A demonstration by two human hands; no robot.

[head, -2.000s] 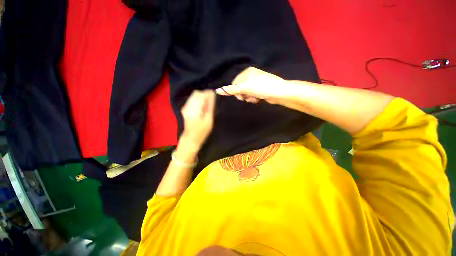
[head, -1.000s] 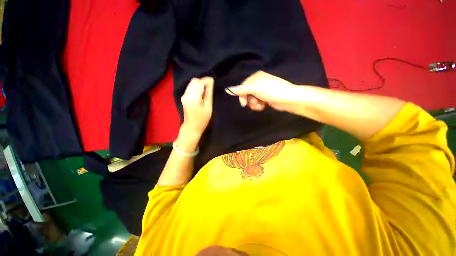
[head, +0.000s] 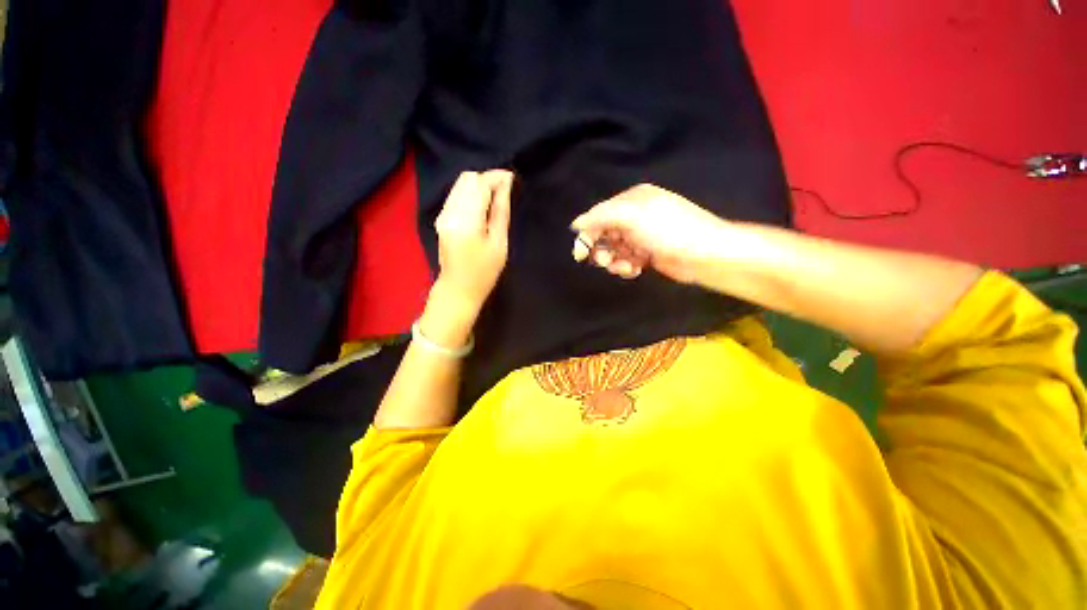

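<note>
A dark coat [head: 620, 107] lies spread in front of me, its sleeve to the left and its lower edge hanging against my front. My left hand [head: 473, 232] pinches the coat's cloth between thumb and fingers. My right hand [head: 622, 235] is closed a little to the right, above the coat. A thin dark line, looking like thread [head: 582, 244], shows at its fingertips. No needle can be made out.
Red cloth [head: 882, 72] covers the table. A loose dark thread runs right to small metallic snips [head: 1055, 166]. Another dark garment [head: 89, 191] hangs at the left. A white-edged frame [head: 54, 435] stands low left over green floor [head: 227, 500].
My right hand has moved right and slightly down, away from my left hand. My left hand has shifted slightly up and stays at the cloth.
</note>
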